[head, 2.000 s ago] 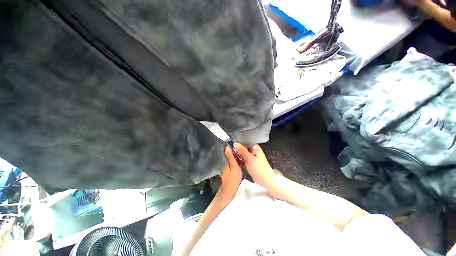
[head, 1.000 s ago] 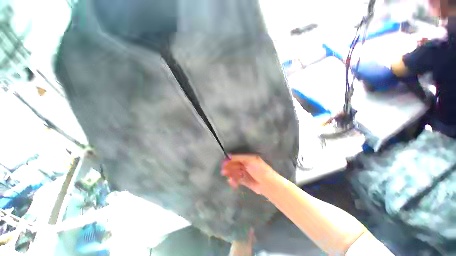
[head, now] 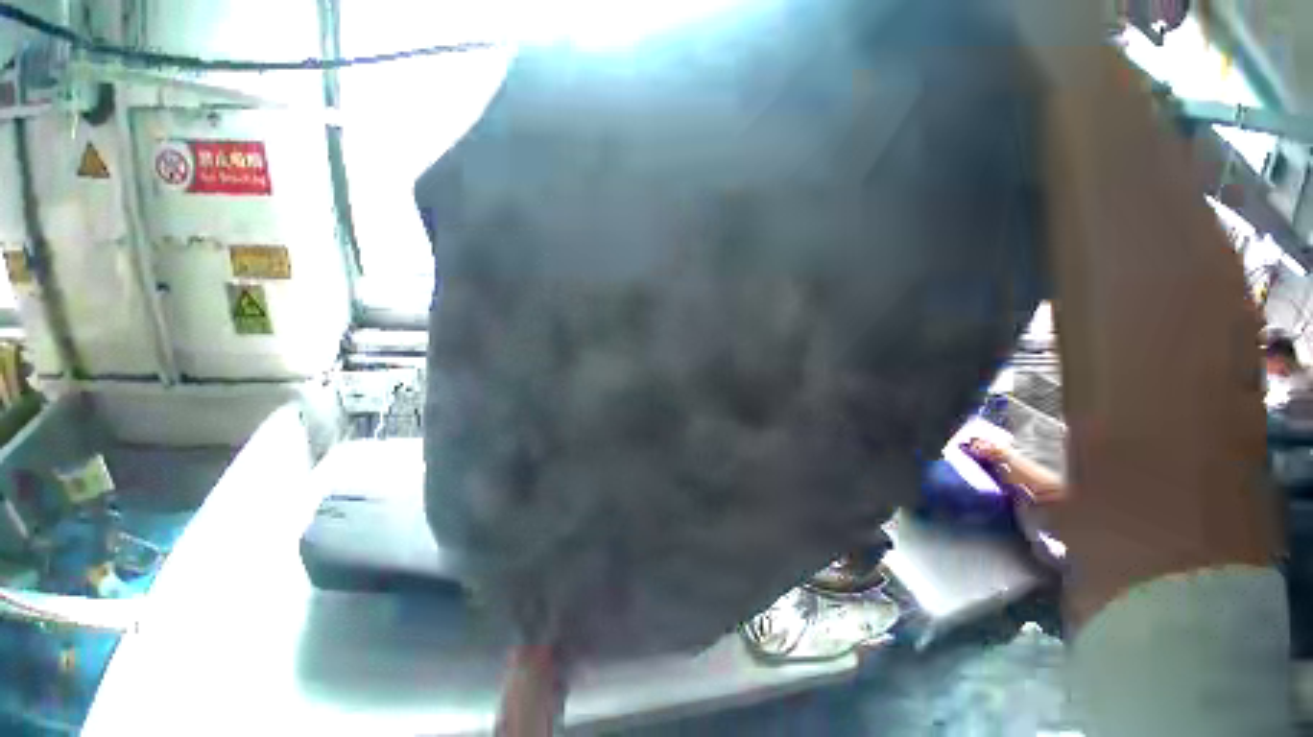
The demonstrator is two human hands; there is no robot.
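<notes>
A grey mottled jacket (head: 691,346) hangs raised in front of me and fills the middle of the view, blurred. My right forearm rises close to the camera at the right; the hand itself is beyond the top edge, so its hold does not show. My left hand (head: 533,655) is small and blurred at the jacket's lower left edge, touching it; its fingers are partly lost against the cloth. The zip does not show on the side facing me.
A pale ironing table (head: 389,655) lies below, with a dark pressing board (head: 377,547) on it. A dark iron (head: 850,576) rests on a crumpled pale pad (head: 806,625). Another person's arm (head: 1015,468) is beyond it. A grey heap (head: 994,688) lies lower right.
The view has swung up and left to the wall. My right hand has left the zip and gone up out of the picture. The jacket now hangs higher, its zip opening no longer visible.
</notes>
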